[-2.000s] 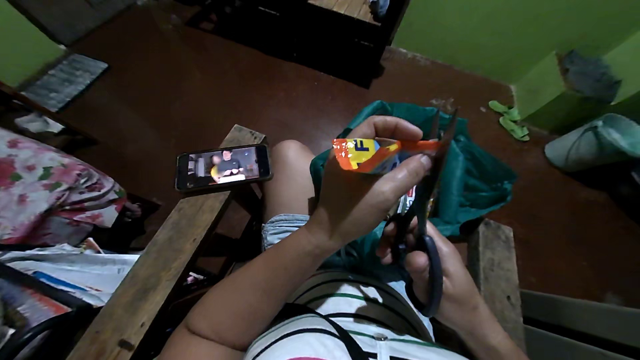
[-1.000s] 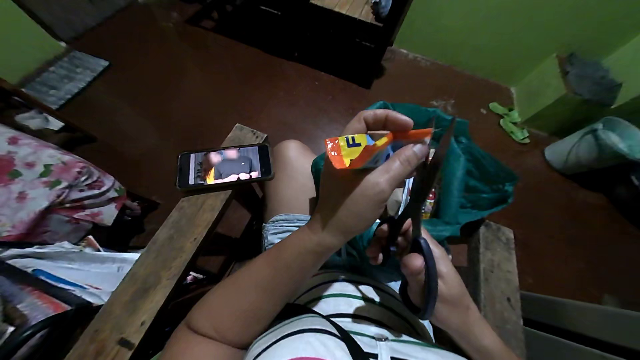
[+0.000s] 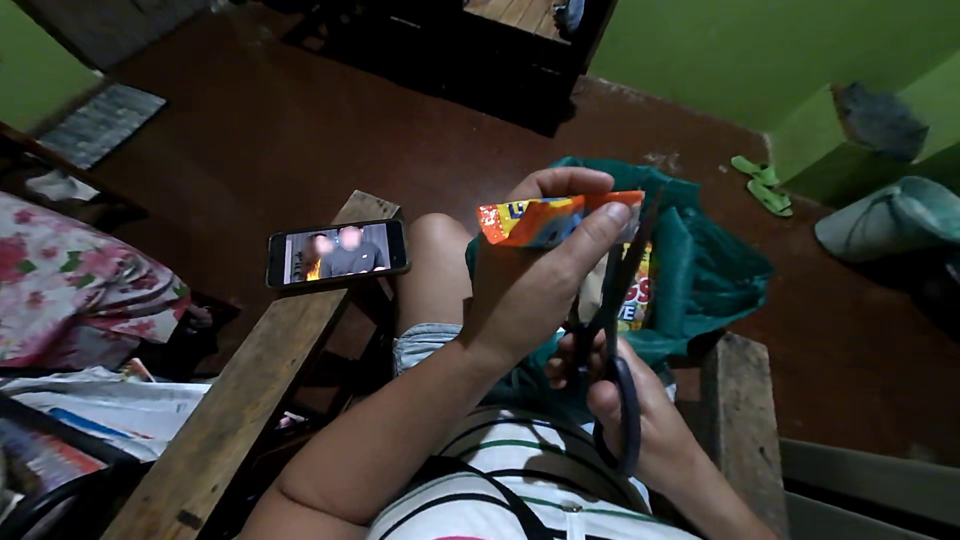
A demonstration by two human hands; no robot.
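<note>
My left hand (image 3: 536, 281) grips an orange and yellow plastic wrapper (image 3: 544, 219), its right end pinched between thumb and fingers. In my right hand (image 3: 637, 405) is a pair of scissors (image 3: 616, 300) with dark handles, my fingers in the loops. The blades point up, close beside the wrapper's right end; whether they touch it I cannot tell. Under both hands a green plastic bag (image 3: 675, 255) lies open over my lap, and a colorful printed packet (image 3: 637, 289) shows inside it behind the blades.
A smartphone (image 3: 337, 253) showing a video rests on the left wooden armrest (image 3: 247, 375). The right armrest (image 3: 742, 427) stands beside my right forearm. Green slippers (image 3: 763, 186) and a pale bucket (image 3: 892, 217) are on the floor at right. Papers (image 3: 112, 409) and floral cloth (image 3: 75, 277) lie at left.
The wrapper has tilted a little in my left hand since the earlier frames. My right hand still holds the scissors beside it. The picture on the phone has changed.
</note>
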